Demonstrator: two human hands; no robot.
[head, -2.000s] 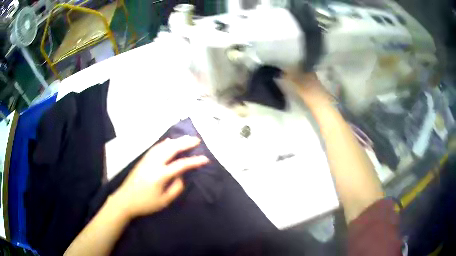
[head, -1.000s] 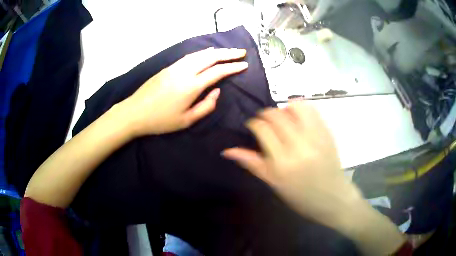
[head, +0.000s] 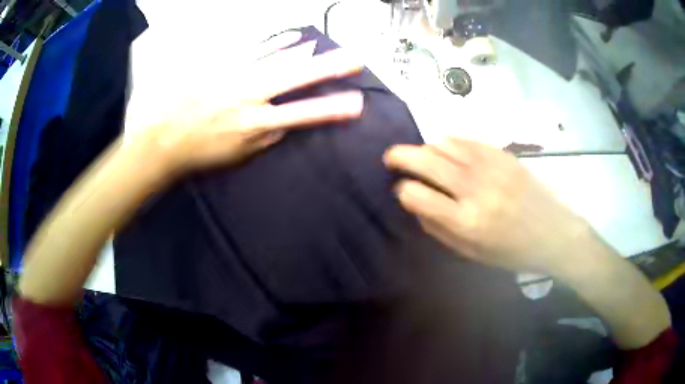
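A large dark navy garment panel (head: 300, 217) covers the middle of the white sewing table and hangs over its front edge. My left hand (head: 248, 120), bare and blurred, lies flat over the panel's upper left part with its fingers apart, pointing right. My right hand (head: 466, 202) is at the panel's right edge with its fingers curled down on the cloth; whether it pinches the cloth is not clear. The presser foot and needle area of the sewing machine (head: 451, 26) is at the top, beyond the cloth, partly cut off.
More dark cloth (head: 94, 97) lies on the blue surface (head: 34, 157) at the left. A round metal part (head: 457, 80) is set in the white machine bed (head: 571, 180). Slim pinkish snips (head: 638, 152) and dark scraps lie at the right. A yellow bar shows at the lower right.
The view has moved from the machine down to the cloth. My right hand has come from the machine to the panel's right edge. The panel lies more spread out, and my left hand has shifted left.
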